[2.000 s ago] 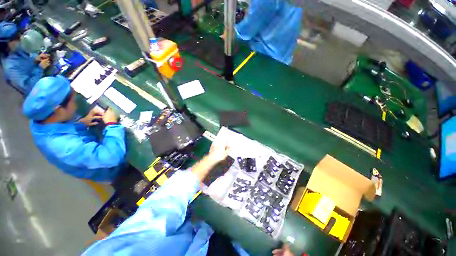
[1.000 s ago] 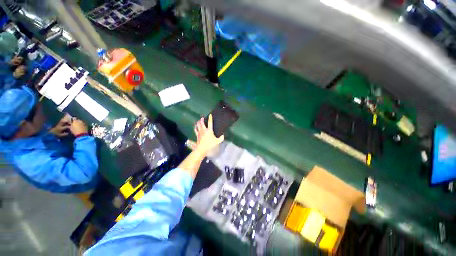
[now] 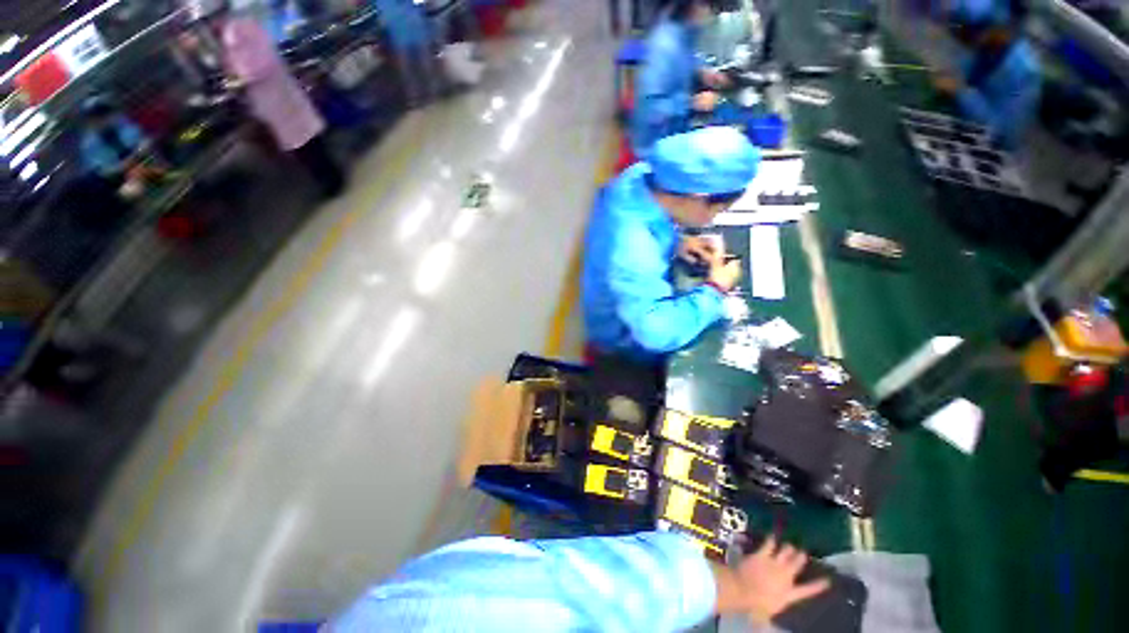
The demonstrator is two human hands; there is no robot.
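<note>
My left hand [image 3: 778,584] is at the bottom, its fingers spread at the edge of a flat dark plate [image 3: 827,606]. I cannot tell whether it grips the plate or only touches it. The plate lies over a grey sheet [image 3: 910,581], cut off by the lower edge. My right hand is out of the picture. Several dark phone-shaped units with yellow patches [image 3: 693,467] lie left of the plate, with camera rings at one end.
A worker in a blue smock [image 3: 644,266] sits further along the green bench [image 3: 854,309]. A dark pad with small parts [image 3: 817,427] lies beyond my hand. An open carton [image 3: 495,433] stands at the bench's left. An orange box with a red knob [image 3: 1071,352] is at right.
The view has swung left to the aisle and neighbouring worker. My left hand has moved from a dark plate farther back on the green bench to the grey sheet. The cardboard carton with yellow inside has left view.
</note>
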